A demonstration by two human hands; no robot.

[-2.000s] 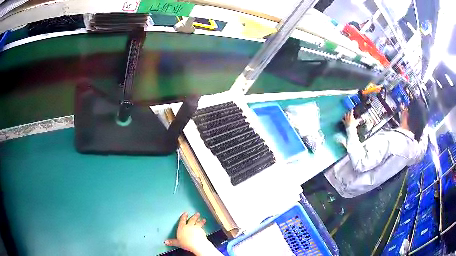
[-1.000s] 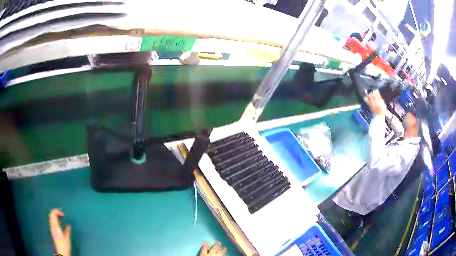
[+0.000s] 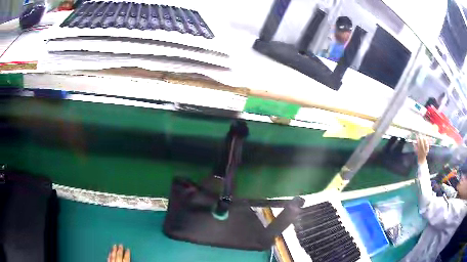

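An assembled black stand (image 3: pixel 215 225) sits on the far side of the teal-green bench mat, its broad plate lying beside the belt. A pale teal ring shows on the plate, and a narrow black arm (image 3: pixel 234 158) rises from it. Another black block-like arm is at its right end. Fingertips of one hand, apparently my left hand (image 3: pixel 119 254), show at the bottom edge, apart from the stand; the rest is cut off. My right hand is not in view.
A large black object (image 3: pixel 28 220) stands at the left edge. Black bars (image 3: pixel 327 233) lie on a white sheet at right, beside a blue tray (image 3: pixel 366 225) and plastic bag. The shelf above holds more bars (image 3: pixel 138 18) and a black stand (image 3: pixel 302 56). A person (image 3: pixel 435 215) works at far right.
The view has swung left and up, showing more shelf and the black object at left. My right hand has left the picture; only fingertips of the other remain. The stand stays on the bench.
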